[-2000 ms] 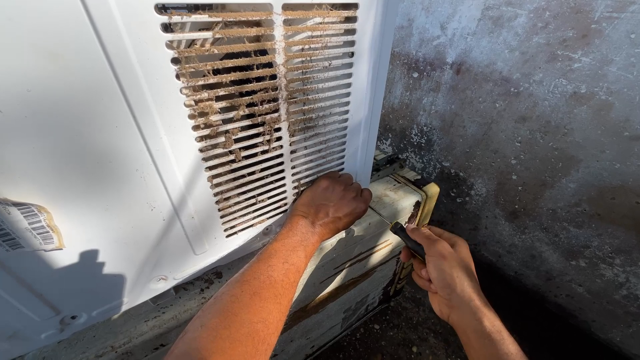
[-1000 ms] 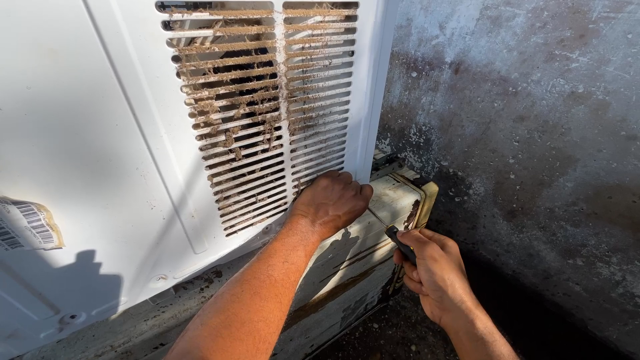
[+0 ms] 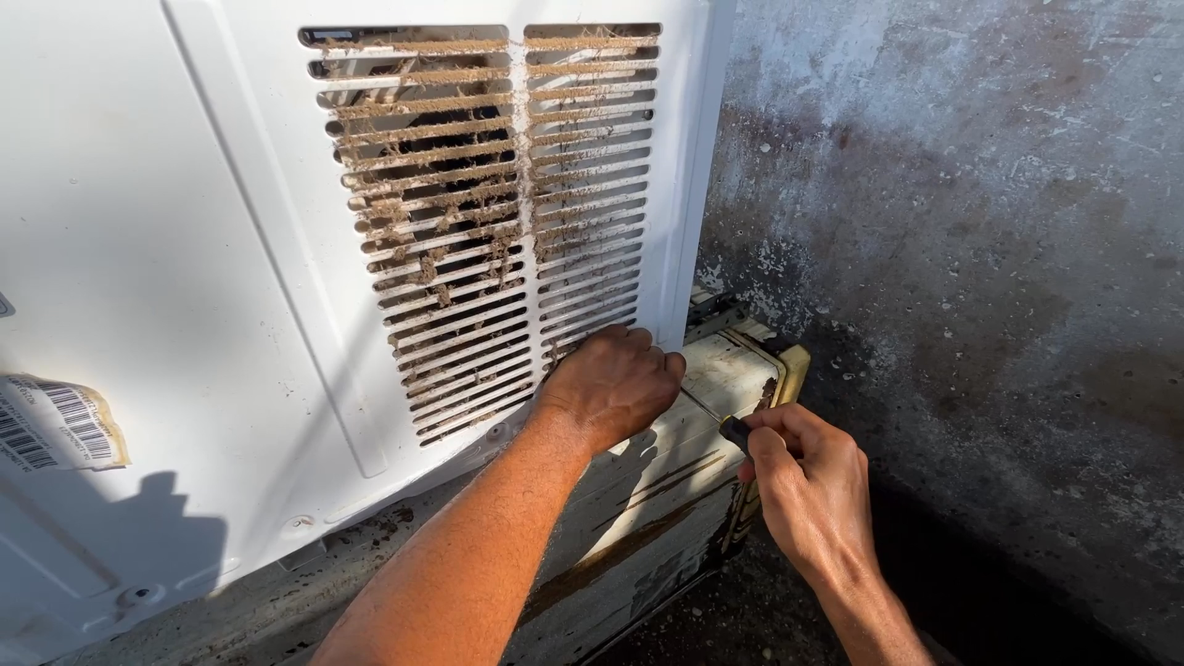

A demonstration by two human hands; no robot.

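Note:
My right hand (image 3: 809,481) grips the dark handle of a screwdriver (image 3: 735,432). Its thin shaft runs up and left toward the lower right corner of a white metal appliance panel (image 3: 250,277), and my left hand (image 3: 615,384) hides the tip. With its fingers curled, the left hand rests at that corner, just below the slotted vent grille (image 3: 529,222); whether it holds the shaft or something else cannot be told. Brown, fibrous dust clings to the grille's slats, thickest in the upper part.
Beneath the panel lies a stained, rusty, cream-coloured metal unit (image 3: 675,481) with a yellowed edge. A rough grey wall (image 3: 962,231) rises close on the right. A torn label (image 3: 65,421) bearing barcodes is on the panel at left. Screws (image 3: 141,594) sit along its lower edge.
My right hand shifted slightly down and left, then back up toward the left hand with the screwdriver. The left hand has stayed at the panel's corner.

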